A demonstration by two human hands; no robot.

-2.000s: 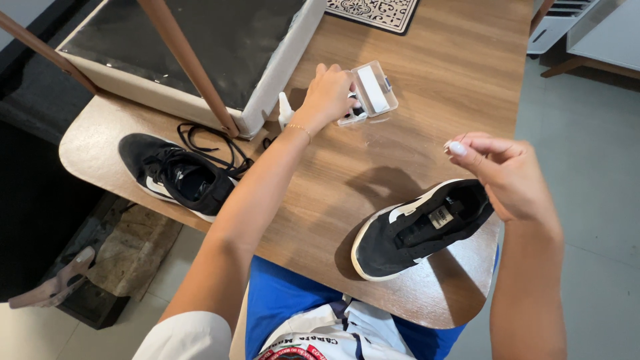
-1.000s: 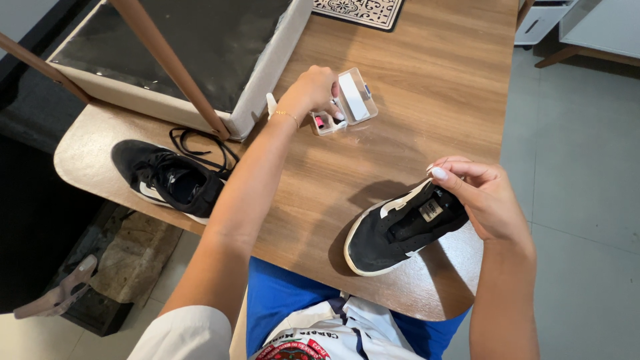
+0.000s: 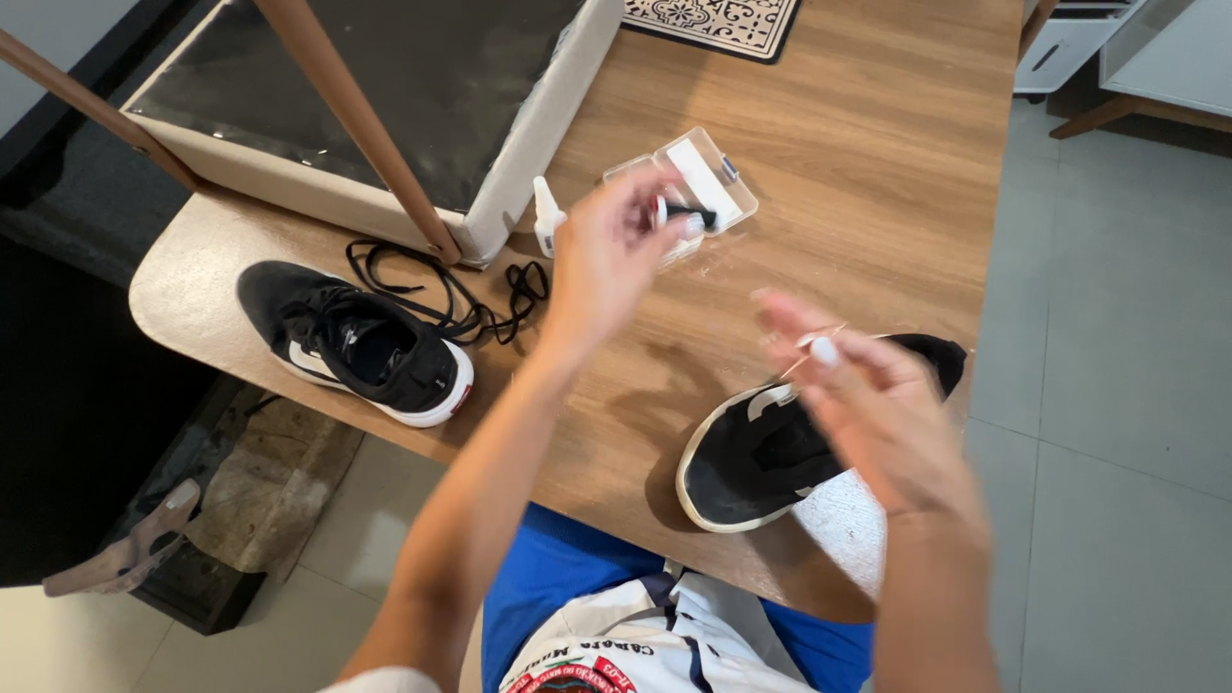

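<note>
My left hand holds a small black item, possibly a thread spool, with something white and red at its end, in front of an open clear plastic case. My right hand, blurred, pinches a thin, light strand or needle between thumb and fingers; which of these cannot be told. It is above a black sneaker without visible laces, hiding part of it. A laced black sneaker with a white sole sits to the left. Loose black laces lie beside it.
A white nozzle bottle stands behind my left wrist. An upturned piece of furniture with a black underside and a light fabric rim rests at the back left, its wooden leg slanting up. A patterned mat lies at the back.
My left hand has lifted from the case, now with a small black item in its fingers. My right hand has moved left from the sneaker's heel toward my left hand.
</note>
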